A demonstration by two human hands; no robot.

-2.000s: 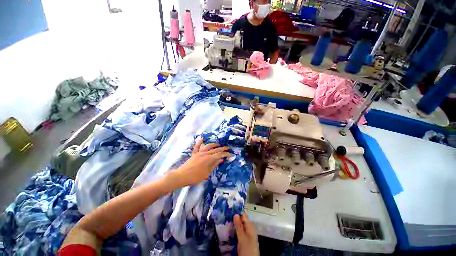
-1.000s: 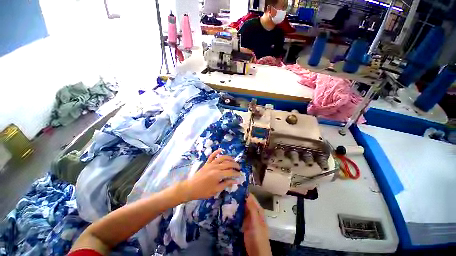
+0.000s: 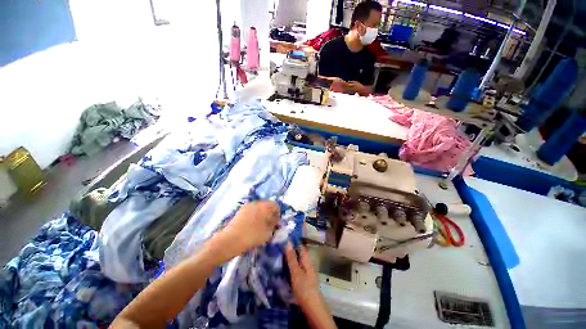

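Blue floral cloth [image 3: 247,283] lies bunched in front of me, just left of the cream overlock machine [image 3: 385,183]. My left hand [image 3: 256,225] has its fingers curled closed on the cloth's upper part, left of the needle area. My right hand [image 3: 302,273] lies against the cloth's right edge, fingers up; its grip is blurred and I cannot tell if it pinches the cloth. The pale wrong side [image 3: 257,170] runs in long folds up and left. The cloth is back from the needle area, and the pale machine plate [image 3: 339,270] shows.
A heap of blue-and-white cloth [image 3: 58,276] lies at lower left, over an olive-green support [image 3: 168,228]. Red-orange loop handles [image 3: 455,230] lie right of the machine. Blue thread cones [image 3: 462,90] stand at upper right. Across the table a masked person [image 3: 347,61] sits near pink cloth [image 3: 434,138].
The floral cloth has come away from the needle area, towards me and left. My left hand has closed on it and moved left. My right hand has moved left. The view has shifted slightly.
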